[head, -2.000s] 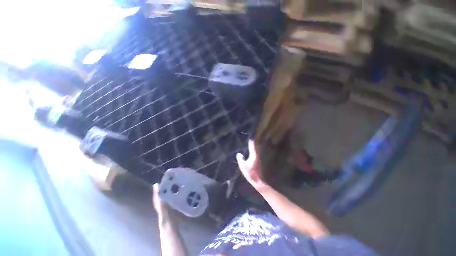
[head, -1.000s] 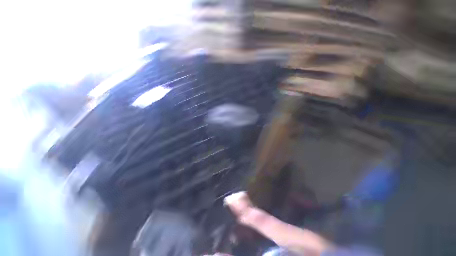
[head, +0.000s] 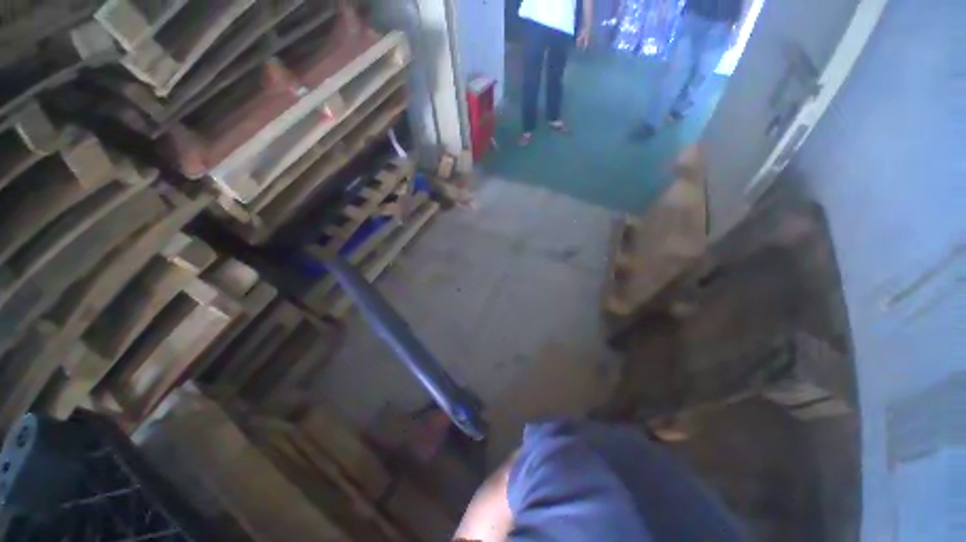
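Observation:
The black plastic pallet (head: 101,492) shows only in part in the bottom left corner, with one grey-green foot (head: 27,455) with holes. It lies beside wooden pallet boards (head: 228,466). A blue-grey sleeve and a short part of a bare arm show at the bottom centre. Both my hands are out of the picture, so their hold on anything is hidden. The pallet jack's blue-grey shaft (head: 387,328) slants across the floor in front of me, with a dark end near my arm.
Tall wooden pallet stacks (head: 138,286) stand at left, with a reddish-brown layer (head: 275,101). A red object (head: 480,116) stands by the door frame. Two people (head: 546,64) (head: 694,64) stand on the green floor. Wooden pallets (head: 662,249) lean by the door and right wall.
The view has swung right, towards the doorway. The black pallet has moved to the bottom left corner of view. The right hand, seen at the pallet before, has left the picture.

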